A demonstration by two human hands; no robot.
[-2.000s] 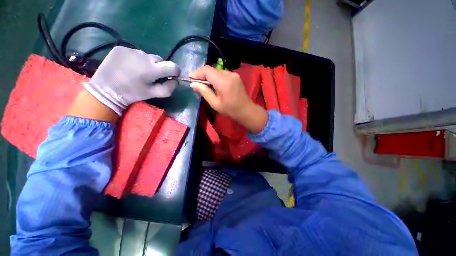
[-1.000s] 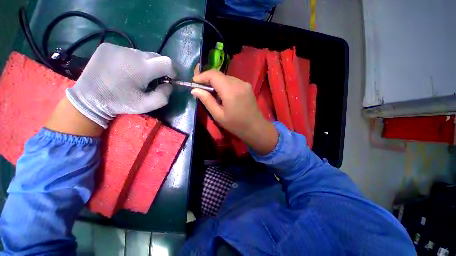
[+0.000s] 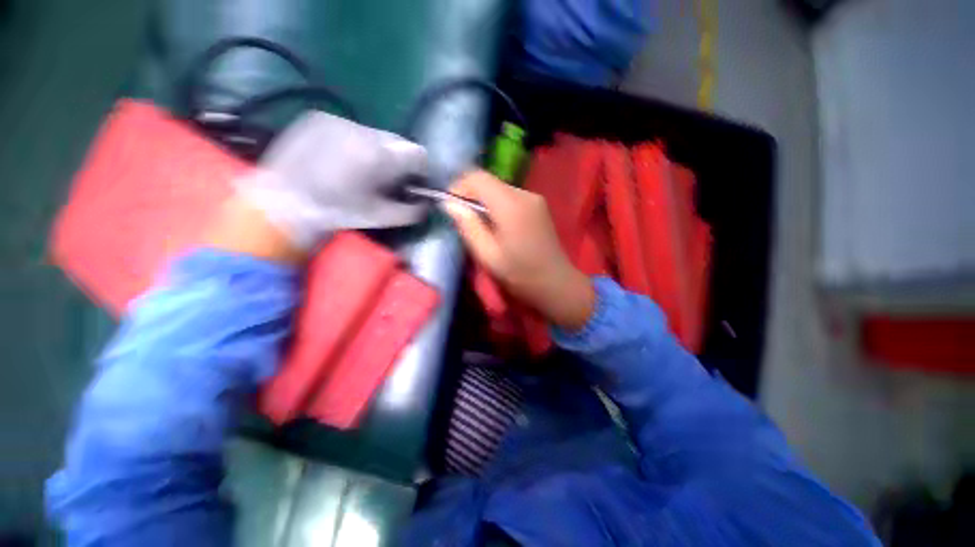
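Observation:
The frame is blurred. My left hand [image 3: 347, 176], in a pale glove, is closed around the dark body of a slim tool, likely the electric screwdriver. Its silver bit [image 3: 444, 197] points right out of my fist. My bare right hand [image 3: 513, 235] pinches the bit between thumb and fingers. Both hands are above the bench's edge beside the bin. A black power cord [image 3: 251, 47] loops on the bench behind my left hand. Red foam pads [image 3: 139, 208] lie on the bench under my left forearm, with more foam pads [image 3: 347, 331] nearer me.
A black foam bin [image 3: 743, 256] full of red foam pads stands right of the green bench mat [image 3: 64, 353]. A bright green item [image 3: 507, 153] is at the bin's left side. A person's blue sleeve [image 3: 588, 37] is beyond the bin. A pale housing [image 3: 898, 150] stands far right.
The view has shifted, so the scene sits further right than a second ago. Both hands keep their hold on the tool and its bit. More of the green item shows than two seconds ago.

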